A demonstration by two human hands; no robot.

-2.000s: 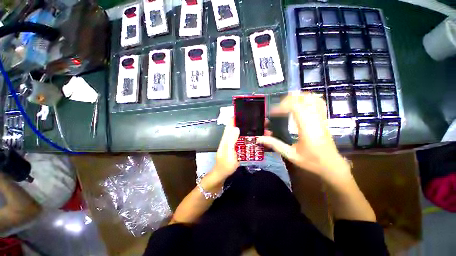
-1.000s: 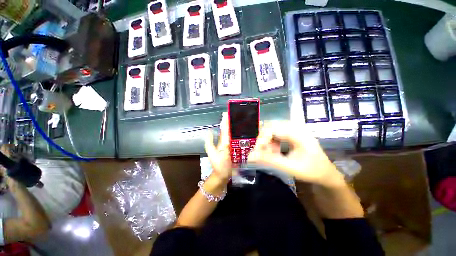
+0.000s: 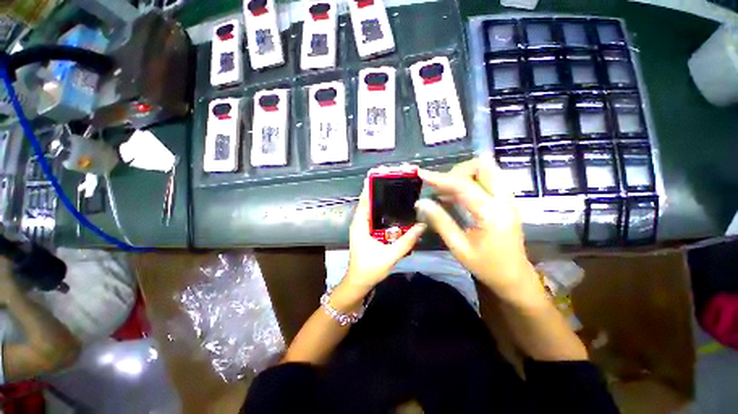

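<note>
A red keypad phone [image 3: 395,202] stands face up over the bench's front edge, its dark screen toward me. My left hand [image 3: 371,251] is shut on the phone, its thumb across the keypad. My right hand [image 3: 477,218] is at the phone's right side, fingertips near the screen's top right corner and right edge; whether it pinches anything is too blurred to tell. A phone tray [image 3: 283,171] at the back holds several phones lying white back up. A lens tray [image 3: 550,209] at the right holds a grid of black-bordered screen lenses [image 3: 561,171].
Silver tweezers [image 3: 169,192] and white paper [image 3: 147,151] lie at the left by a blue cable [image 3: 50,179]. A dark machine [image 3: 150,69] stands at the back left. Crinkled clear film [image 3: 229,315] lies below the bench. A white cylinder [image 3: 715,69] is far right. Another person's arm [image 3: 36,323] is far left.
My left thumb has moved onto the keypad. My right hand has moved from the keypad up to the screen's right side. The clear piece below the phone is no longer visible.
</note>
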